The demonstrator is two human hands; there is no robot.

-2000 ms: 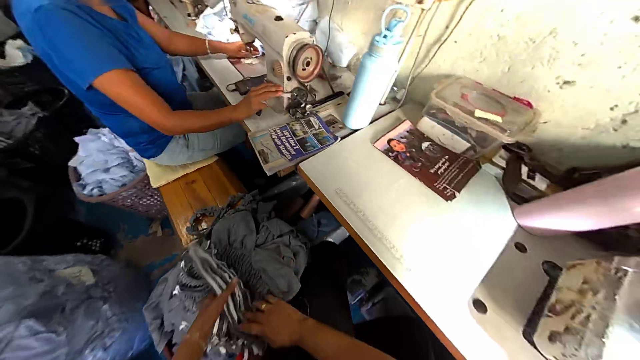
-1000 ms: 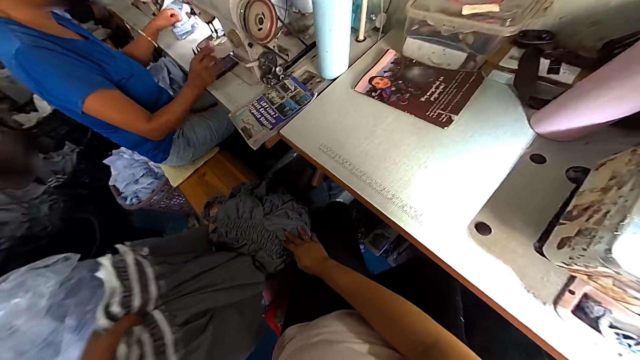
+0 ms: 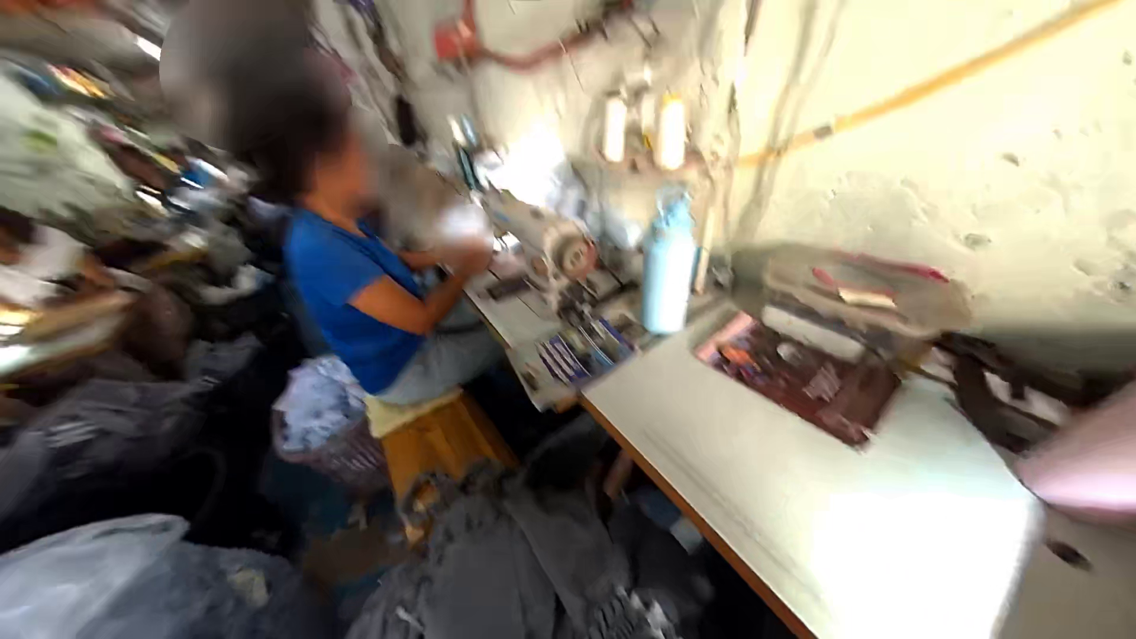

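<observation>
Neither my left hand nor my right hand shows in the head view now. Dark grey fabric [image 3: 506, 559] lies bunched at the bottom centre, beside the edge of the white sewing table [image 3: 763, 461]; striped gathered parts show at its lower end. What touches the fabric below the frame is hidden. The picture is blurred.
A co-worker in a blue shirt [image 3: 355, 284] sits at a sewing machine [image 3: 550, 240] on a wooden bench [image 3: 444, 435]. Nearby are a basket of light cloth [image 3: 328, 417], a plastic bag [image 3: 115, 577], a light-blue bottle [image 3: 670, 266], a printed sheet [image 3: 799, 373] and a plastic box [image 3: 870, 293].
Both my hands, earlier on the grey fabric, have left the view. The view has tilted up, showing more wall and room. The co-worker's hands are now raised near the machine.
</observation>
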